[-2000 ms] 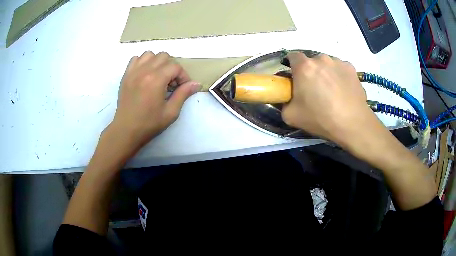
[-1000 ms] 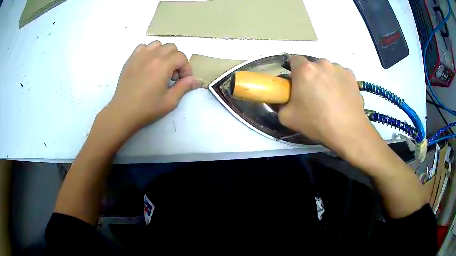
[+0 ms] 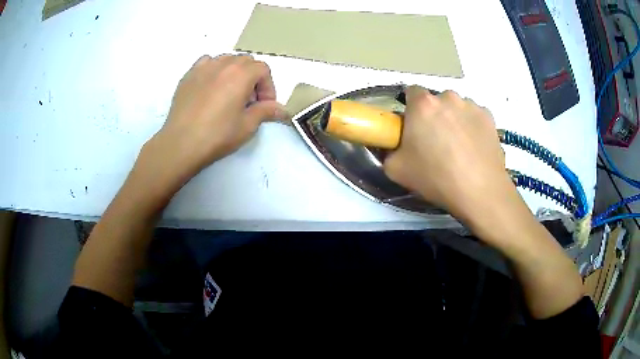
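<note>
A khaki fabric piece (image 3: pixel 306 96) lies on the white table, mostly hidden under the steam iron (image 3: pixel 358 168). Only its left end shows beyond the iron's pointed tip. My left hand (image 3: pixel 221 105) is at that end, with thumb and fingertips pinching its near corner just left of the tip. My right hand (image 3: pixel 445 144) is closed around the iron's yellow-orange wooden handle (image 3: pixel 361 124). The iron rests flat, its tip pointing left towards my left fingertips.
A stack of khaki pieces (image 3: pixel 351 38) lies beyond the iron. Part of another khaki piece (image 3: pixel 57 7) shows at the far left. A dark iron rest (image 3: pixel 544 59) with reddish marks is at the far right. Blue hoses (image 3: pixel 537 151) trail off right. The table's near edge (image 3: pixel 281 226) runs below.
The visible end of the fabric left of the iron has become much shorter. My left fingers still pinch near the tip. The stack and iron rest appear shifted right and lower in view.
</note>
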